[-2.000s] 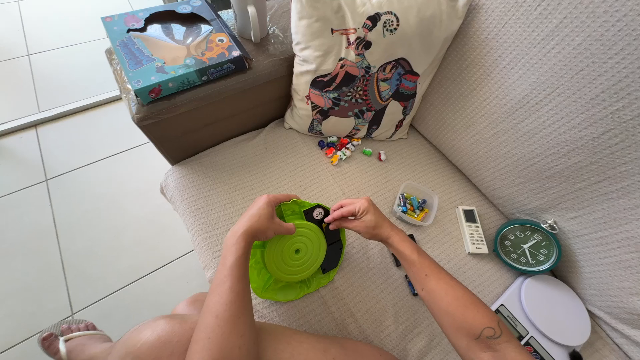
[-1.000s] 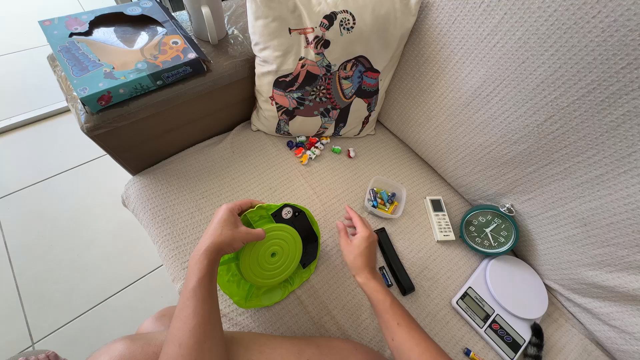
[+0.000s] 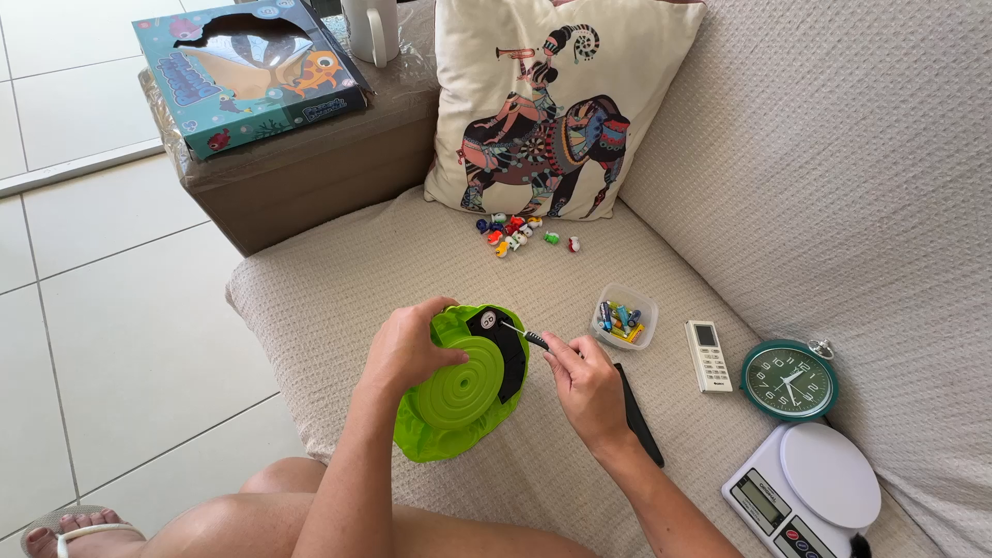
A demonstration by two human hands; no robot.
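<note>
My left hand (image 3: 415, 349) grips the upper left rim of a green plastic toy base (image 3: 457, 380), thumb on its round ridged disc. A black panel (image 3: 510, 360) with a round sticker is set into the base's right side. My right hand (image 3: 585, 387) holds a small screwdriver (image 3: 535, 339) with a dark handle, its tip at the upper part of the black panel. A long black object (image 3: 639, 418) lies on the sofa beside my right wrist, partly hidden by it.
Batteries fill a clear plastic tub (image 3: 626, 316). Near it lie a white remote control (image 3: 707, 356), a green alarm clock (image 3: 790, 380) and a white kitchen scale (image 3: 802, 488). Small colourful toy fish (image 3: 513, 232) lie before an elephant-print cushion (image 3: 542, 116). A toy box (image 3: 248, 74) and mug (image 3: 370, 31) stand on the armrest.
My right hand, apart from the green base a second ago with no tool plainly visible in it, now holds a screwdriver against the black panel. My left hand still holds the base.
</note>
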